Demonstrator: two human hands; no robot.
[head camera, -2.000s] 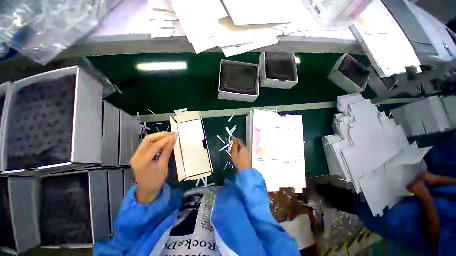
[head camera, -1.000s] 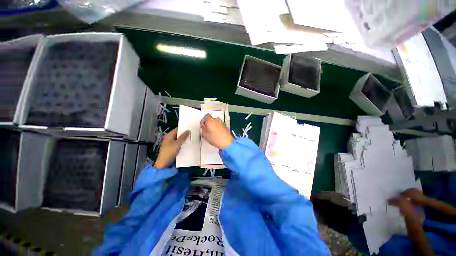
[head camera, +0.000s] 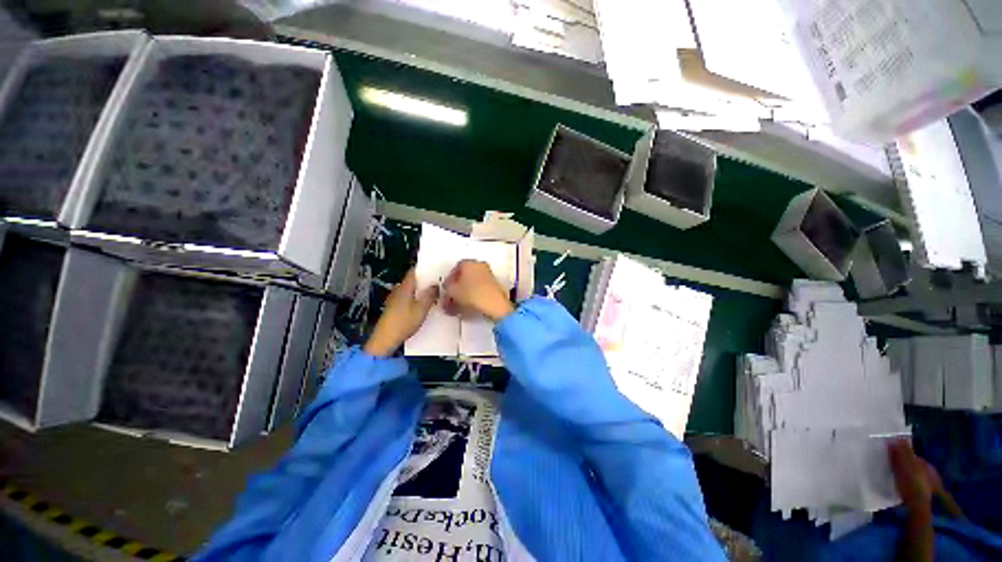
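Observation:
A white folded card lies in front of my body, over a cream card insert whose end flaps show behind it. My left hand grips the card's left edge, thumb on its face. My right hand is on the card with curled fingers; its fingertips meet the left thumb near the card's middle. Whether they pinch a small strip is hidden. A neat pile of white printed blanks lies just right of my hands.
Foam-lined boxes are stacked at left. Small dark-lined boxes stand on the green surface beyond. Thin white strips litter the surface. Staggered cartons and another person's hand are at right. White sheets lie on the shelf.
Both hands came together from apart, and the left now holds the white card. Since one second ago the fingertips have met. The view has shifted, so the scene sits differently.

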